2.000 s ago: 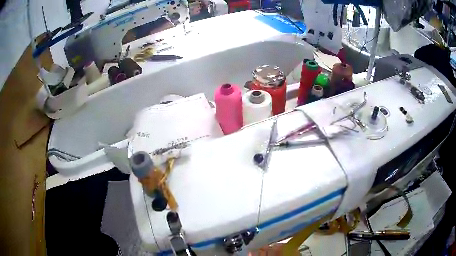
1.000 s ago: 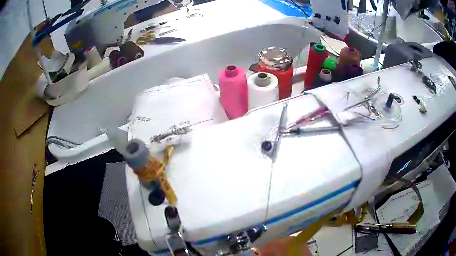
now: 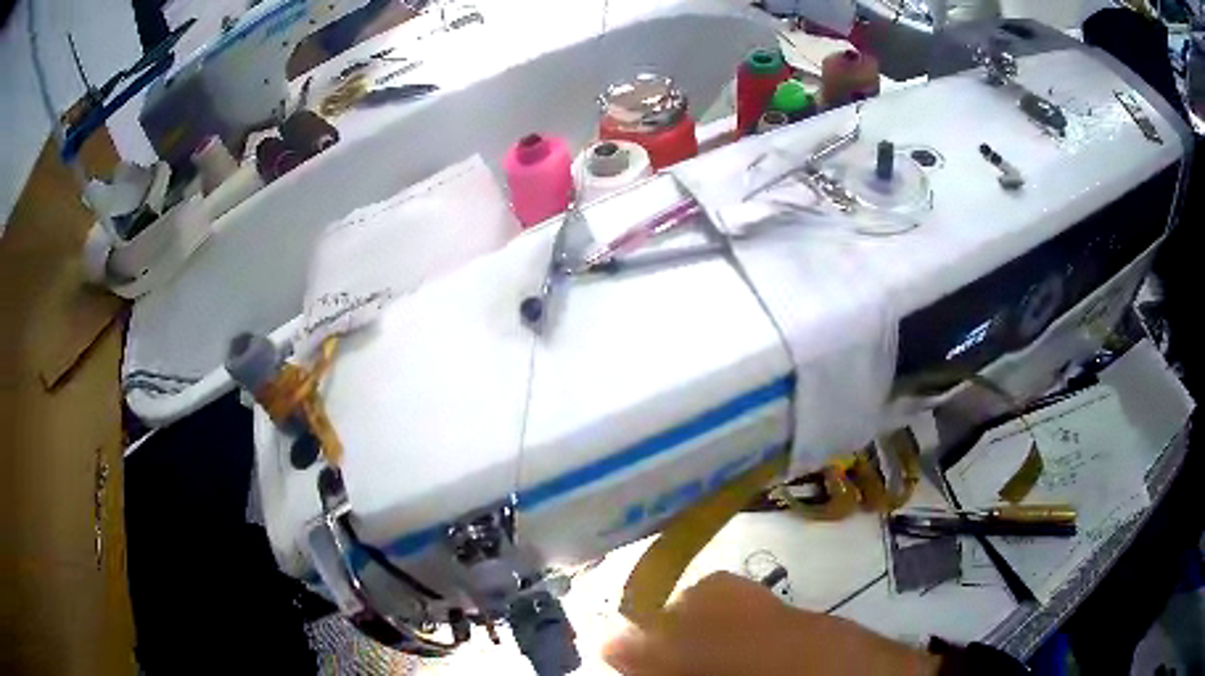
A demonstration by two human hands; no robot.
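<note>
The white sewing machine arm (image 3: pixel 634 396) with a blue stripe and lettering crosses the view. My right hand (image 3: pixel 753 634) is at the bottom edge, partly cut off, beside the lit needle end (image 3: pixel 482 568); a dark cuff shows at its wrist. Its fingertips are washed out by the lamp, so I cannot tell whether they hold anything. A mustard band (image 3: pixel 681 548) hangs from the arm just above the hand. Black cloth (image 3: pixel 198 555) lies at lower left, with finely patterned grey cloth (image 3: pixel 350 650) under the needle end. My left hand is not in view.
Thread cones, pink (image 3: pixel 539 178) and others, stand behind the arm near a shiny-lidded red jar (image 3: pixel 648 119). Slim tools (image 3: pixel 648 235) lie on the arm. Marked papers (image 3: pixel 1057 456) and black and gold sticks (image 3: pixel 985 522) lie at right. Brown board (image 3: pixel 66 515) is at left.
The view has shifted, so the machine sits higher and further left, with its lit needle end now showing. My right hand, a sliver at the bottom edge one second ago, now shows more fully.
</note>
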